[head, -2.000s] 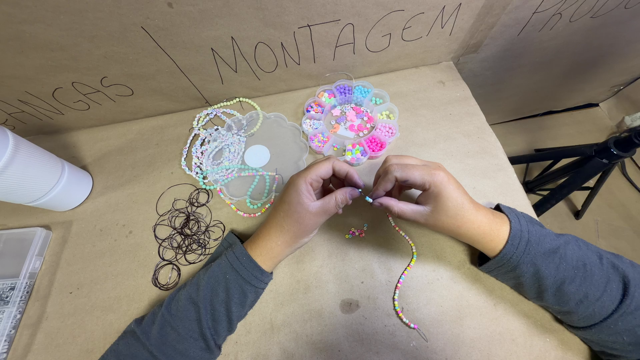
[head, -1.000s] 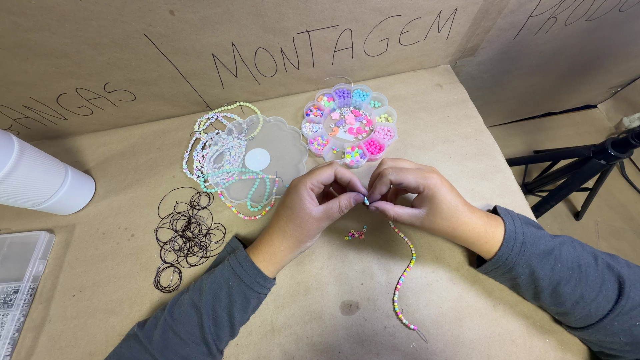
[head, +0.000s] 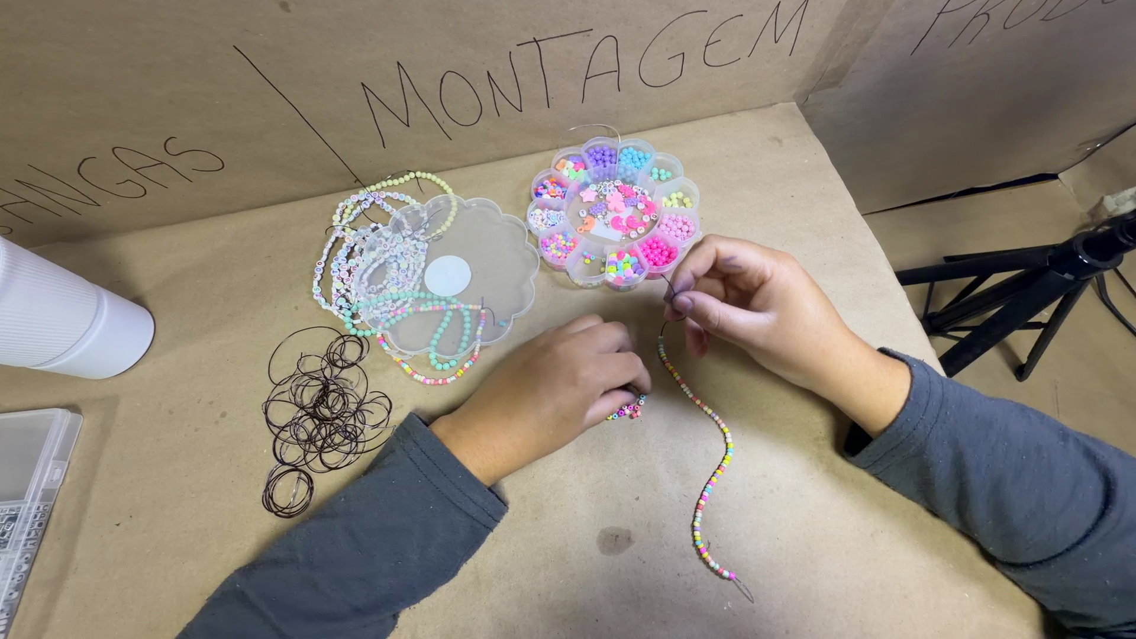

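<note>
My right hand (head: 745,297) pinches the dark cord near its upper end, and the strand of small multicoloured beads (head: 725,453) hangs from there and curves down over the paper-covered table. Fingertips of my left hand (head: 568,382) touch a small pile of loose beads (head: 632,409); whether a bead is gripped is hidden. Behind the hands lies a flower-shaped clear bead box (head: 543,216) with beads sorted by colour in its compartments and mixed charms in the centre.
A clear scalloped lid (head: 497,257) lies beside finished bead strands (head: 333,257). Tangled dark cord (head: 324,404) is nearer me. At the left stand a white ribbed container (head: 67,311) and a clear plastic case (head: 40,470). A black tripod (head: 1021,275) stands beyond the table's right edge.
My hands, together at the cord before, are now apart. The left one has moved down to the loose beads, while the right one still holds the cord.
</note>
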